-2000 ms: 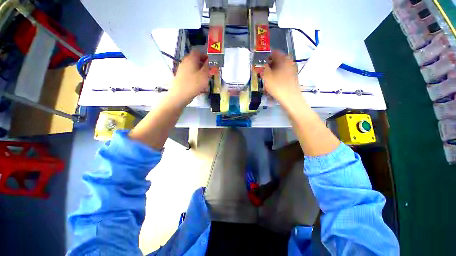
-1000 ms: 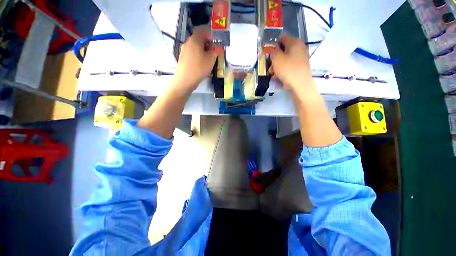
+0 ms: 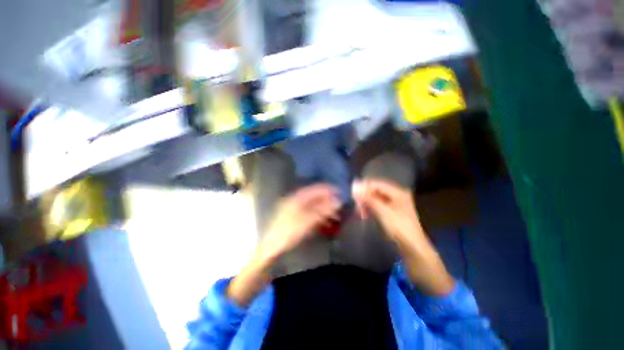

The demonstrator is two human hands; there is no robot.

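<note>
The picture is blurred. My left hand (image 3: pixel 306 212) and my right hand (image 3: pixel 387 204) are above my lap, a little apart, with fingers curled. I cannot tell whether either holds anything. The yellowish press fixture (image 3: pixel 224 109) with its blue base (image 3: pixel 265 137) is at the table's front edge, beyond my hands and to the left. A whitish shape lies between the machine's arms; I cannot tell if it is a pack.
The white table (image 3: pixel 308 76) runs tilted across the view. A yellow button box with a green button (image 3: pixel 430 93) is at its right, another yellow box (image 3: pixel 76 208) at its left. A green conveyor (image 3: pixel 540 171) bears blurred packs (image 3: pixel 594 41) at right. A red stool (image 3: pixel 44 294) is lower left.
Both hands have left the press fixture and come back over my lap, close to each other. The view has tilted and shifted, so the table now slants.
</note>
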